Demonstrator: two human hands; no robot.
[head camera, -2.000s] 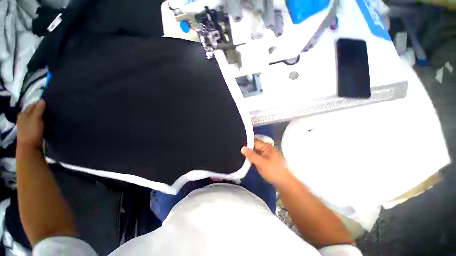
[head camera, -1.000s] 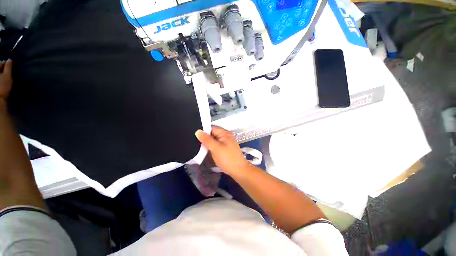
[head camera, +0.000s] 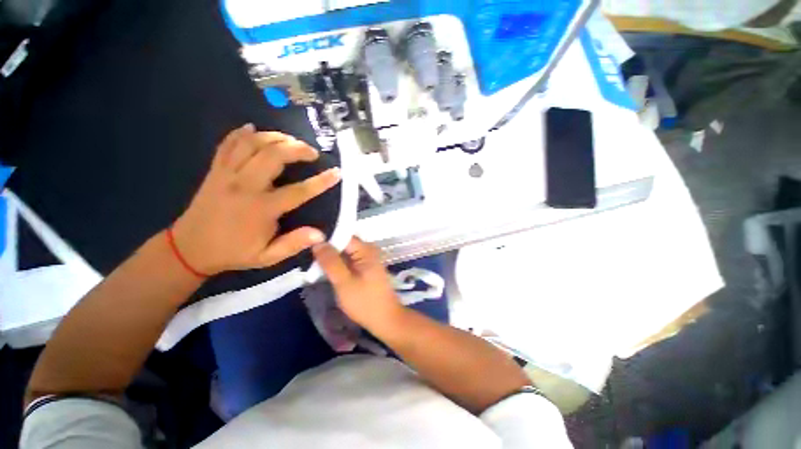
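Observation:
The black fabric panel (head camera: 123, 131) lies on the table left of the overlock machine (head camera: 351, 44). The white backing panel (head camera: 233, 304) shows as a rim along its right and lower edges. The right edge runs up to the presser foot area (head camera: 332, 118). My left hand (head camera: 255, 206) lies on the black panel with fingers spread, close to the presser foot, its thumb near the white edge. My right hand (head camera: 358, 282) pinches the white-rimmed edge at the panel's lower right corner, just off the table edge. The needle itself is too blurred to tell.
A black mobile phone (head camera: 570, 158) lies right of the machine head. A grey ruler strip (head camera: 518, 219) runs along the table edge. A stack of white cut panels (head camera: 571, 289) is at the right, below the table edge. A small white label (head camera: 15, 58) shows at far left.
My left hand has moved from the panel's far left edge to its right part by the presser foot. My right hand still holds the edge, slightly further left and lower in view.

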